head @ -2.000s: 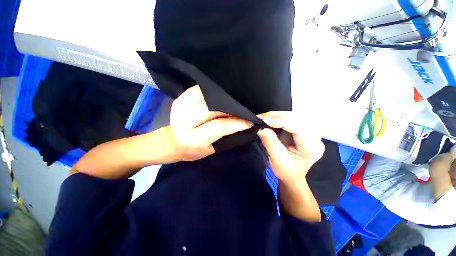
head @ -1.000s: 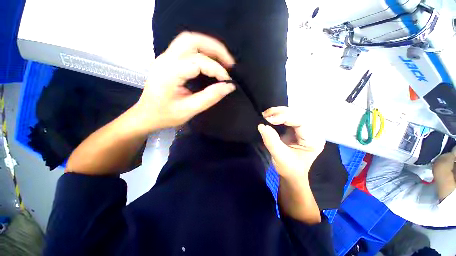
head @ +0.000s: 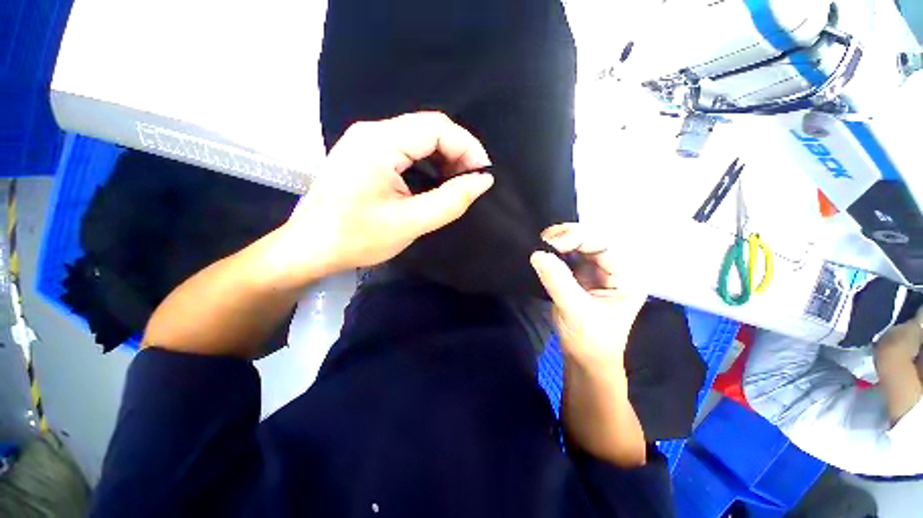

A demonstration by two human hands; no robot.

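A black cut fabric panel (head: 450, 71) lies on the white table and runs down over its front edge. My left hand (head: 390, 197) pinches a black fabric edge between thumb and index finger, above the panel's middle. My right hand (head: 587, 288) pinches the same dark edge lower down and to the right, near the panel's right side. The edge between the two hands is hard to make out, black on black. Whether one or two layers are held cannot be told.
The white sewing machine (head: 779, 61) stands at the right. Scissors (head: 745, 265) and a slim black tool (head: 720, 190) lie below it. A blue crate (head: 61, 228) with black pieces (head: 182, 233) is at the left. Another person's sleeve (head: 810, 400) is at the lower right.
The pointed flap seen at first no longer stands up. My left hand has moved up along the fabric edge, away from my right hand, which stays near its place and keeps its pinch.
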